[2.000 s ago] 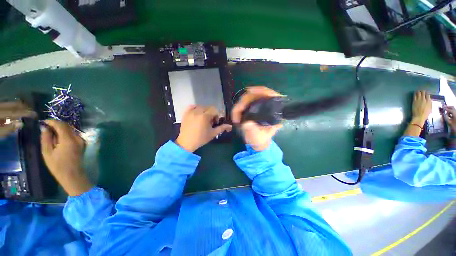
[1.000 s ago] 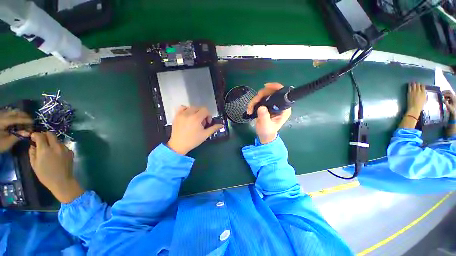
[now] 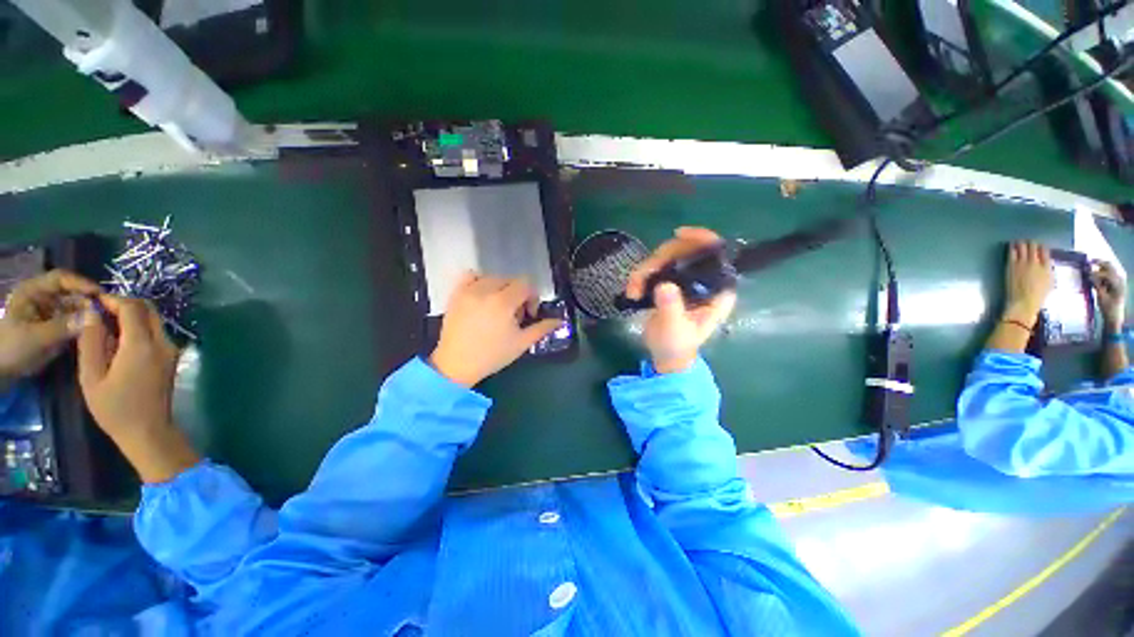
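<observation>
The open black tablet unit (image 3: pixel 405 268) lies in front of me, with a silver rectangle (image 3: pixel 483 230) in its middle and a green circuit board (image 3: pixel 465 149) at its far end. My left hand (image 3: pixel 479 326) lies over its near end, thumb and fingertips closed on a small black block (image 3: pixel 545 311) at the near right corner. My right hand (image 3: pixel 678 311) holds the black electric screwdriver (image 3: pixel 704 276). Its front end points left, over the right side of the round screw tray (image 3: pixel 604 271). The bit's tip is too small to make out.
At left, another person's hands (image 3: pixel 131 361) work over a tablet unit, beside a pile of small metal parts (image 3: pixel 156 271). A black box with a white band (image 3: pixel 890 383) lies right. Another person handles a unit (image 3: pixel 1072 299) far right. Behind the pale rail (image 3: pixel 696 154) are more units (image 3: pixel 858 75) and a white post (image 3: pixel 162 81).
My right hand with the screwdriver has moved from the unit's near right edge to the round tray, uncovering the tray. My left hand has stayed at the unit's near end.
</observation>
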